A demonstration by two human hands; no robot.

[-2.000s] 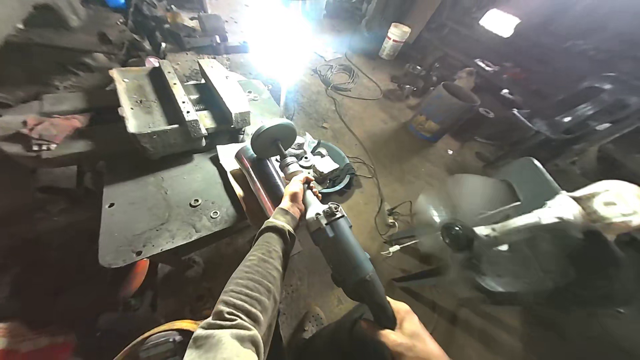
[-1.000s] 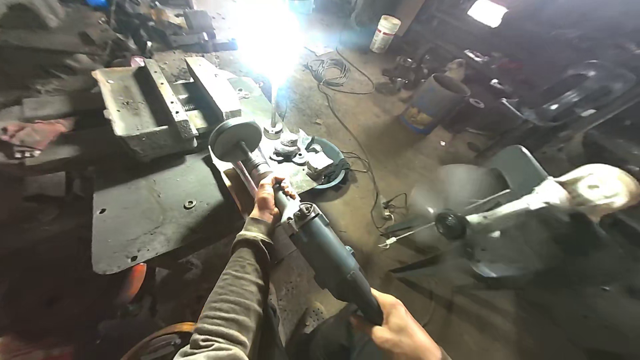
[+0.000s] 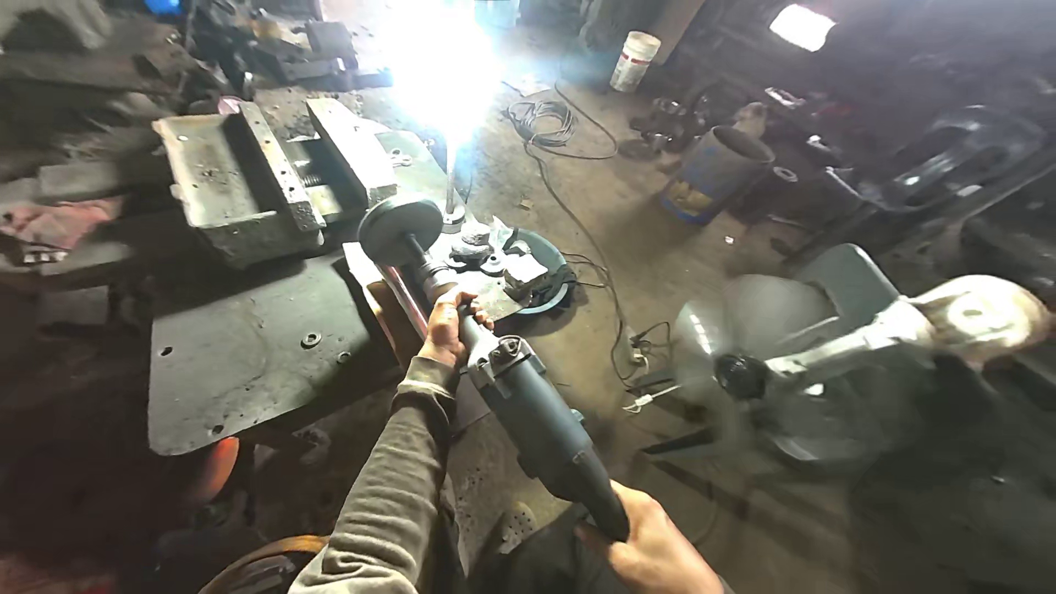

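Observation:
A straight grinder (image 3: pixel 544 429) with a dark body runs diagonally through the middle of the view. My left hand (image 3: pixel 450 326) is wrapped around its neck, below the long spindle. The rear handle is in my right hand (image 3: pixel 652 536), at the lower edge. At the tool's far end a round grinding wheel (image 3: pixel 402 231) is held over the edge of the metal plate (image 3: pixel 247 355), close to a shiny metal cylinder (image 3: pixel 403 299) that lies slanted beneath the spindle. Whether wheel and cylinder touch, I cannot tell.
A machine vise (image 3: pixel 239 231) sits on the plate. Beyond the wheel stand a glaring lamp (image 3: pixel 445 74) and a round tray (image 3: pixel 554 247) with metal parts. Cables (image 3: pixel 577 223) cross the floor. To the right are a fan with blurred blades (image 3: pixel 742 375), a chair and a blue bucket (image 3: pixel 716 177).
From two seconds ago to one second ago, the wheel moved left, toward the vise. Since then it has shifted slightly to the right relative to the vise. Both hands have kept their hold on the grinder.

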